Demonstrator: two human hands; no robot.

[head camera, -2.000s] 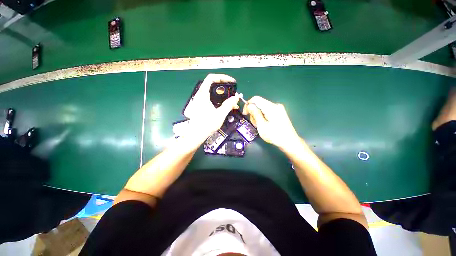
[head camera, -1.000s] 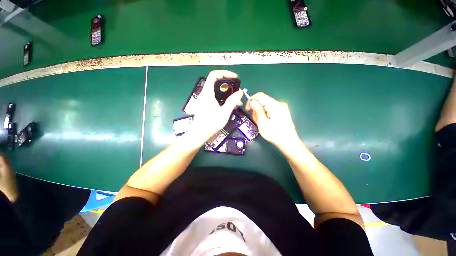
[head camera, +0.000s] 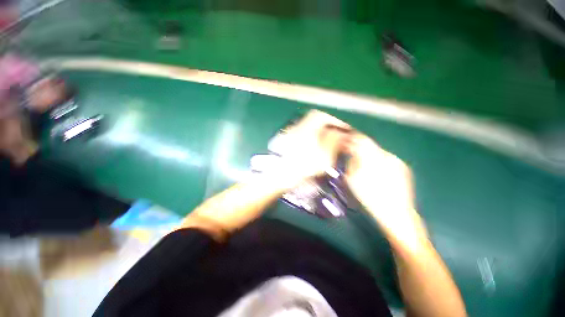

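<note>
The picture is strongly blurred. My left hand (head camera: 303,148) and my right hand (head camera: 379,176) are close together above the green bench, their fingertips meeting or overlapping. A dark sliver of a black handheld device (head camera: 340,162) shows between them, seemingly in my left hand and mostly hidden by the fingers. Whether my right fingers pinch a small part cannot be seen. A pile of black devices with pale faces (head camera: 310,197) lies under and in front of my hands, partly covered by them.
A pale metal strip (head camera: 248,82) separates the bench from the far green belt, where blurred devices (head camera: 398,59) lie. A pale ring-like streak (head camera: 487,272) is on the bench at right. At left, another person's hand (head camera: 48,93) is near more devices (head camera: 80,128).
The view has swung and tilted, so the bench appears slanted and the picture smeared. My right hand has closed in against my left; the white piece between them no longer shows.
</note>
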